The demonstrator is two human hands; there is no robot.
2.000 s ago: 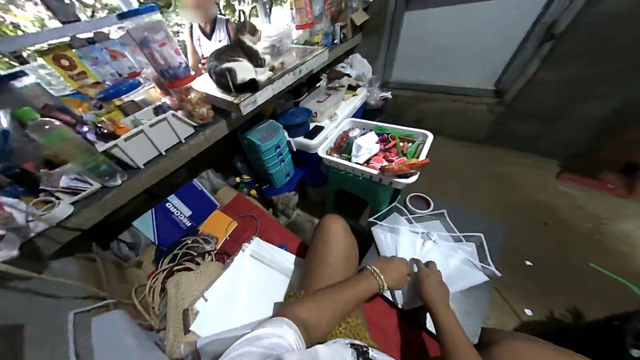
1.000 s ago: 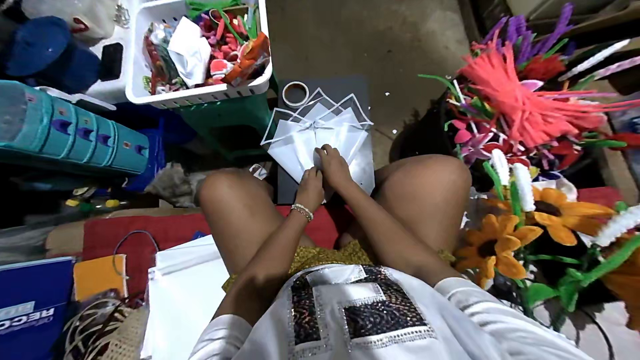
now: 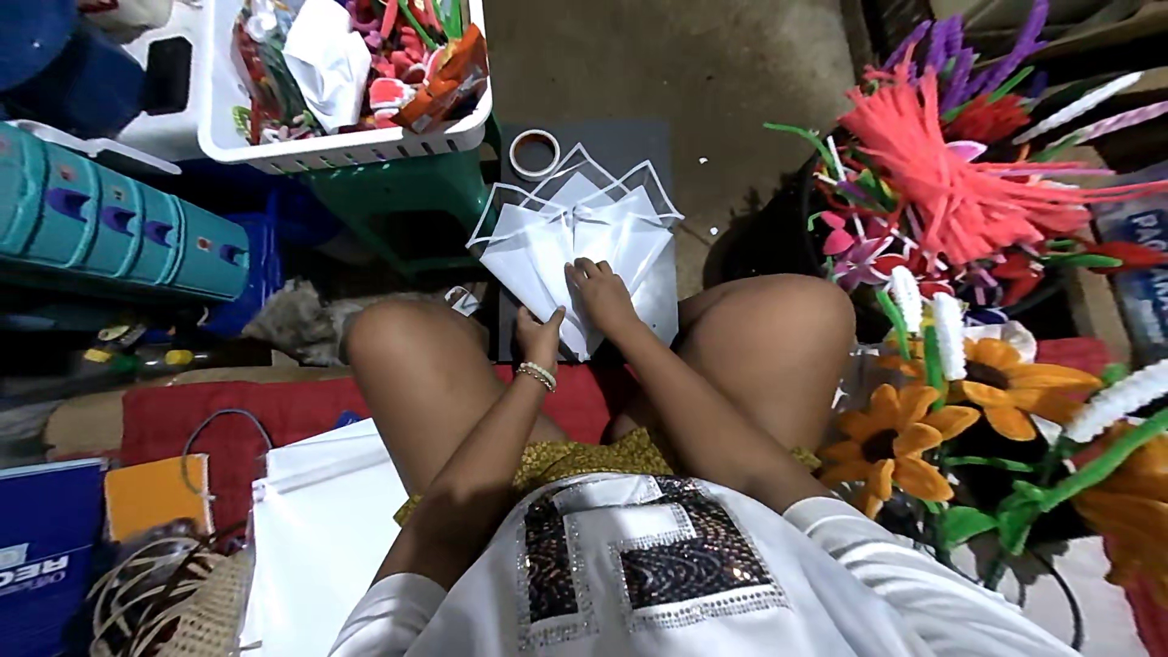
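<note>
A fan-shaped bouquet wrapper of folded white sheets (image 3: 598, 233), with clear, white-edged points along its far side, lies on a dark grey board (image 3: 652, 146) between my knees. My left hand (image 3: 540, 338) holds the wrapper's left edge close to its narrow lower end, thumb on top. Resting on the folds at the middle is my right hand (image 3: 598, 292), its fingers bent against the sheet; whether it pinches the material cannot be told. A roll of tape (image 3: 534, 154) lies on the board just beyond the wrapper's left points.
A white plastic basket (image 3: 347, 151) of craft pieces stands at the far left, near teal drawers (image 3: 119, 214). White sheets (image 3: 319, 538) lie beside my left thigh. Pipe-cleaner flowers (image 3: 899, 438) crowd the right side.
The view has swung down and to the right since the oldest frame. My hands, close together one second ago, are now apart, the left lower on the wrapper's edge.
</note>
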